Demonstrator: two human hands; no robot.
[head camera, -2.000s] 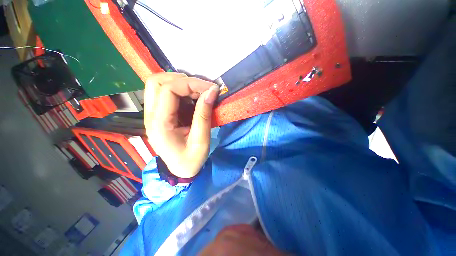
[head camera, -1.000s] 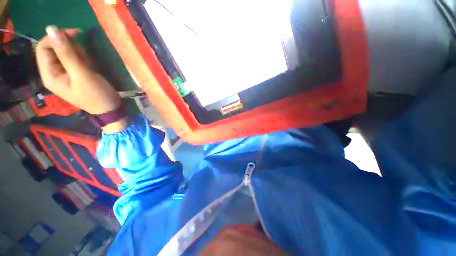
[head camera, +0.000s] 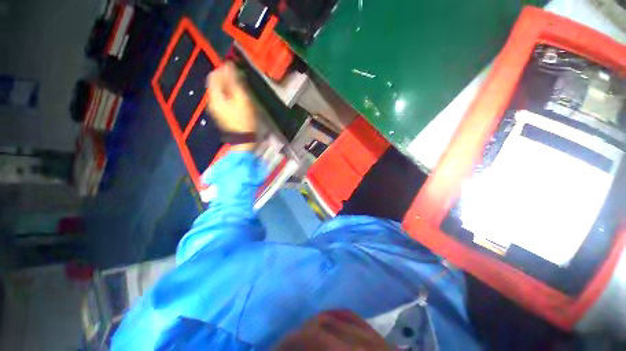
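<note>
An open tablet (head camera: 542, 182) lies in its red-orange foam frame (head camera: 439, 192) at the right, on the bench. Its large battery glares white, and a small gold end part (head camera: 491, 245) shows at its near edge. My left hand (head camera: 230, 99) is blurred, away from this tablet, above or beside a red-framed tray (head camera: 180, 103) at the left. Its fingers look bent, and I cannot tell whether they hold anything. My right hand is not in view.
A green mat (head camera: 412, 62) covers the bench at the top centre. Red foam pieces (head camera: 349, 164) and white-and-red slabs lie by the bench edge. Stacked trays (head camera: 103, 106) stand at the far left. A small framed device (head camera: 252, 17) is at the top.
The view has swung to the left, so the framed tablet now appears farther right. My left hand went from the tablet's edge out to the left, near the red-framed tray.
</note>
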